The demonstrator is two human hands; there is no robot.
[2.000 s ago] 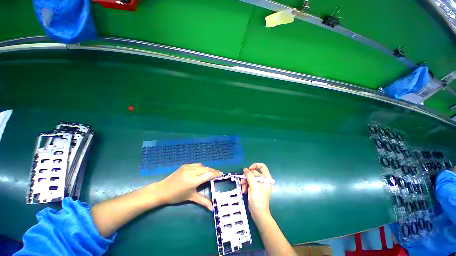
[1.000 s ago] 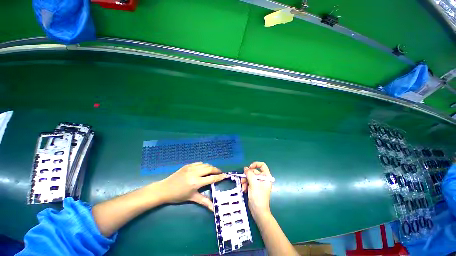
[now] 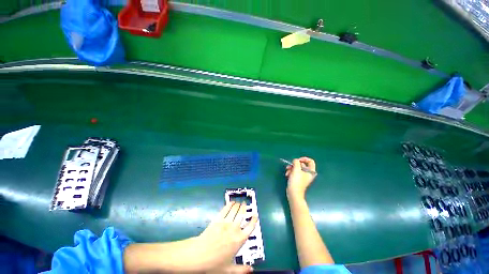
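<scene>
A white flat housing (image 3: 254,240) lies on the dark green bench in front of me, its large window at the far end. My left hand (image 3: 226,235) lies over it, palm down, with fingers spread across its left side and middle. My right hand (image 3: 301,175) is off to the right of the housing and holds thin tweezers (image 3: 288,161), tip pointing left. I cannot tell whether a piece is on the tip. A blue sheet with rows of tiny dark marks (image 3: 210,169) lies beyond the housing.
A stack of white housings (image 3: 80,176) lies at left, near white paper (image 3: 19,142). Rows of dark parts (image 3: 444,203) lie at right. Along the green back panel are a red bin (image 3: 143,19), a blue bag (image 3: 92,33), a yellow tag (image 3: 295,39) and another blue bag (image 3: 443,96). A small red spot (image 3: 94,121) shows.
My right hand with the tweezers has moved away from the housing, up and right. My left hand has moved from the far-left corner down over the housing. The camera view has shifted.
</scene>
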